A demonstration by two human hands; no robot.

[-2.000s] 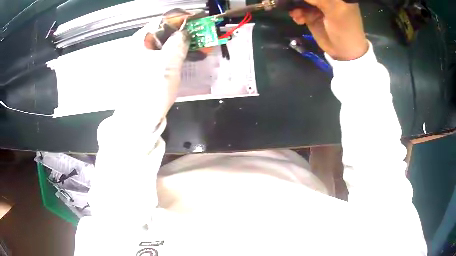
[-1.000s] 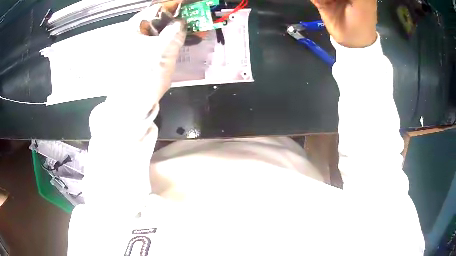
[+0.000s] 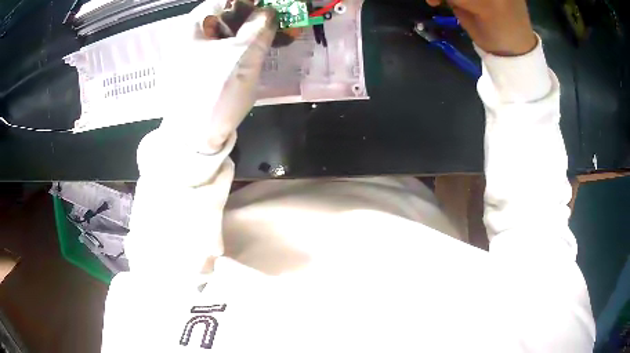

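A small green circuit board [image 3: 293,12] with solder dots is at the top edge of the view, partly cut off. My left hand [image 3: 238,41], in a pale glove with dirty fingertips, holds the board by its left side. A red lead wire [image 3: 325,10] runs from its right side, and a short black lead [image 3: 320,34] hangs below it. The white plastic housing [image 3: 124,83] with vent slots lies under the board and my left hand. My bare right hand [image 3: 494,24] is at the top edge; its fingers are cut off, so what it holds is hidden.
Blue-handled side cutters [image 3: 449,47] lie beside my right wrist. Shiny metal-and-white strips [image 3: 124,15] lie behind the housing. A thin white wire [image 3: 34,128] is at its left. A green crate [image 3: 76,251] with pale parts and black cords is below the bench at left.
The soldering iron seen in my right hand two seconds ago has gone out of view at the top. The board, still in my left hand, now sits closer to the top edge.
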